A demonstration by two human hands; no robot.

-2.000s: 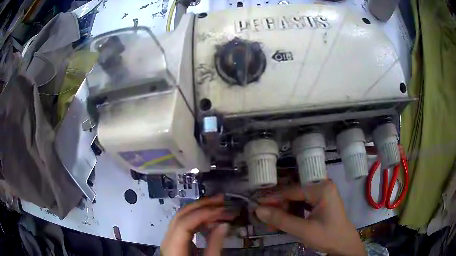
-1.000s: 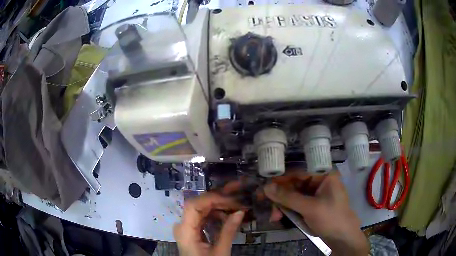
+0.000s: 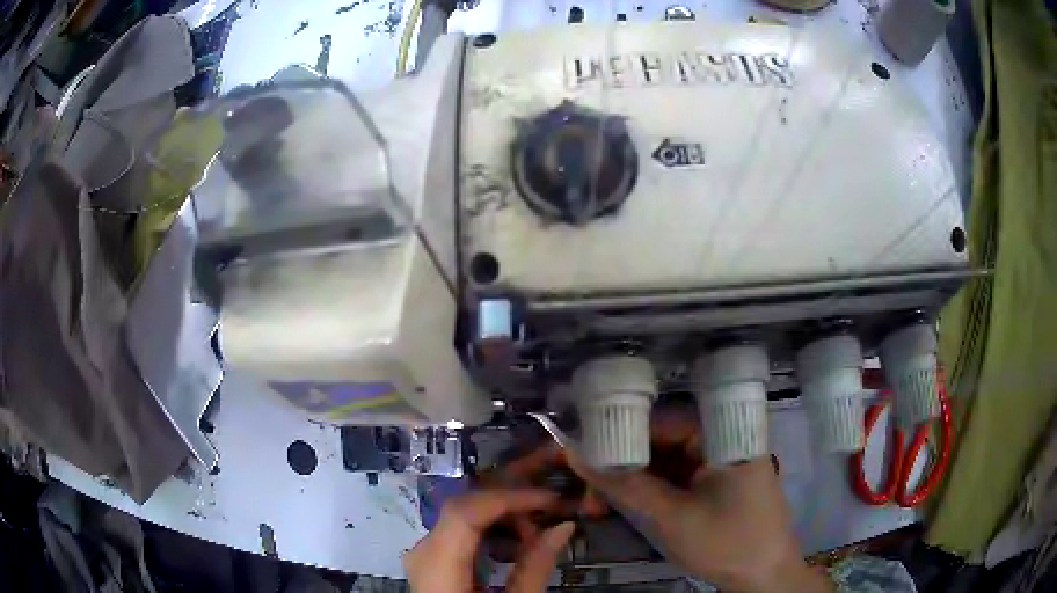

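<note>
The cream-white overlock machine point(image 3: 719, 162) fills the upper middle, with four ribbed white tension dials point(image 3: 614, 411) along its front. My right hand point(image 3: 707, 515) is under the dials and holds slim silver tweezers point(image 3: 549, 430), with one metal end pointing up and left beneath the head. My left hand point(image 3: 493, 539) is beside it at the dark looper area, fingers bent and close to my right fingertips. Whether it pinches thread cannot be seen. The looper parts are mostly hidden by my hands and the dials. The presser foot area point(image 3: 406, 449) shows left of them.
Grey-brown garment pieces point(image 3: 70, 290) heap at the left, beside the silver side cloth plate point(image 3: 174, 336). Red-handled scissors point(image 3: 858, 469) lie right of the machine, next to a long olive-green fabric strip point(image 3: 985, 382). A grey thread cone point(image 3: 916, 29) stands behind.
The tweezers pointed down and right out of my right hand a second ago; now a metal end shows up and left of it. Both hands stay at the looper area. The view has shifted slightly.
</note>
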